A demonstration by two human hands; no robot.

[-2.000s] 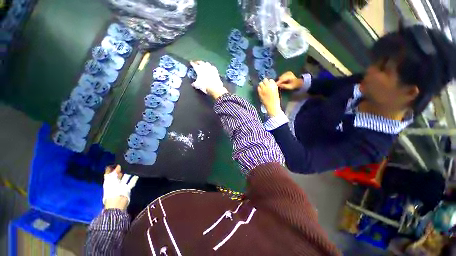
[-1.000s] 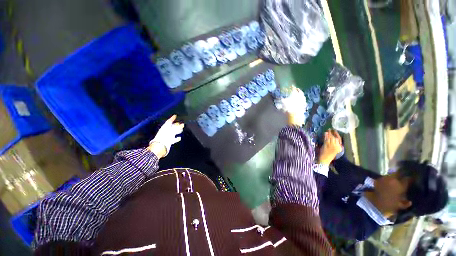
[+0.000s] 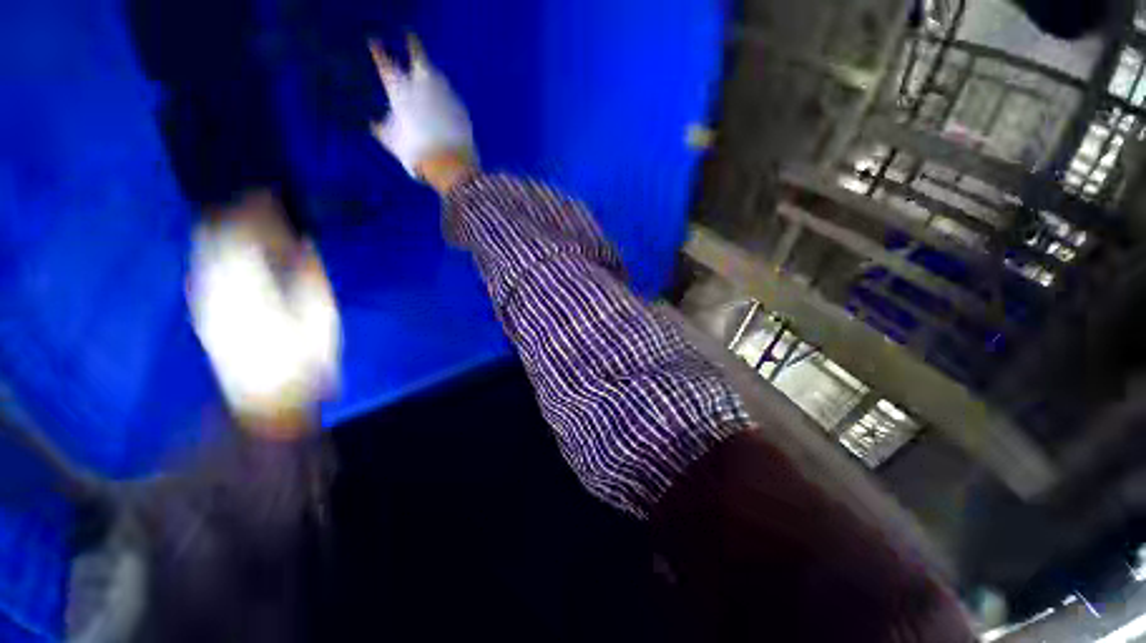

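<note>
A large bright blue crate [image 3: 616, 113] fills the upper left of the view, close to me. A black shape [image 3: 207, 101] lies inside it; its details are too dark to tell. My left hand [image 3: 264, 320], in a white glove, is blurred at the crate's near side, its fingers against the lower end of the black shape; whether it grips anything cannot be told. My right hand [image 3: 425, 116], in a white glove with bare-looking fingertips, is over the crate's inside, fingers apart, with nothing visible in it.
Metal frames or racks [image 3: 917, 214] stand at the right beyond the crate, with bluish items among them, blurred. A pale beam [image 3: 867, 339] runs diagonally below them. My dark clothing fills the bottom middle.
The view has swung from the table to the crate. The table, flower-trimmed pieces and co-worker are out of view. My right hand has left the pieces; both hands are now at the crate.
</note>
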